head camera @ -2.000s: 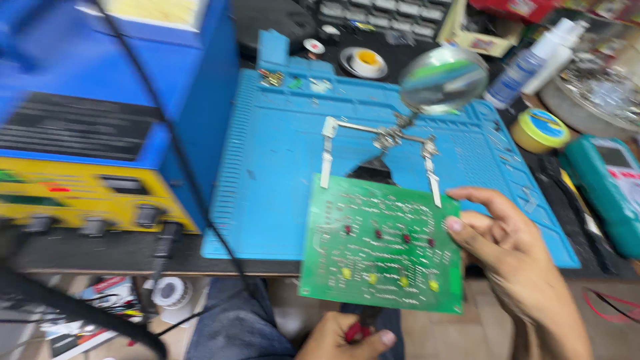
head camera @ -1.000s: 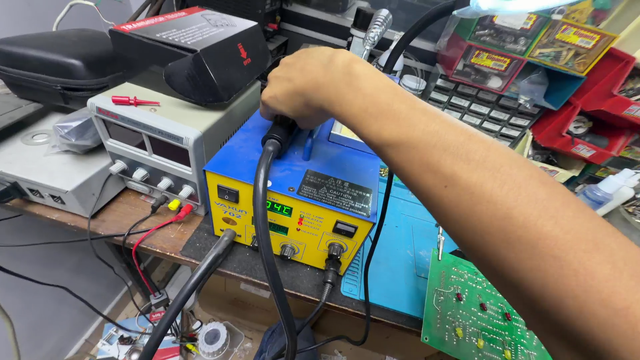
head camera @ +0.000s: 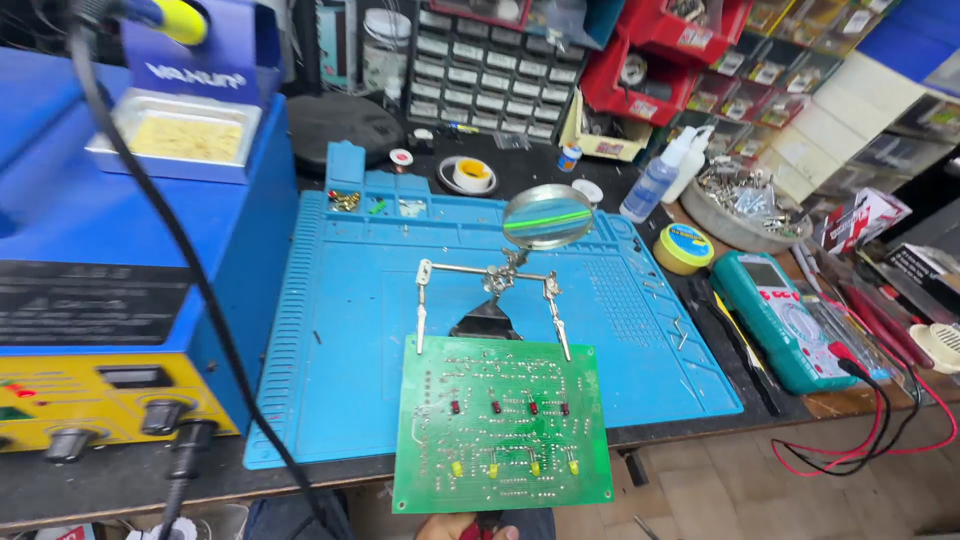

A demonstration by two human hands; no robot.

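Observation:
A green circuit board (head camera: 502, 442) with red and yellow components is clamped by the two alligator clips of a helping-hands stand (head camera: 499, 281) that carries a round magnifying lens (head camera: 547, 217). Below the board's lower edge, at the bottom of the view, one hand (head camera: 450, 527) shows in part. Its fingers are around a red-handled tool (head camera: 480, 529), whose working end is hidden behind the board; this appears to be my left hand. My right hand is out of view.
A blue and yellow soldering station (head camera: 142, 390) stands at left, its black cable crossing the view. The stand is on a blue silicone mat (head camera: 360, 390). Solder paste tub (head camera: 682, 249), spray bottle (head camera: 656, 180), multimeter (head camera: 784, 322) and metal parts bowl (head camera: 750, 206) sit at right.
The hand that held the board's right edge two seconds ago is gone from there. The arm reaching over the soldering station one second ago is out of view. The view has swung back right.

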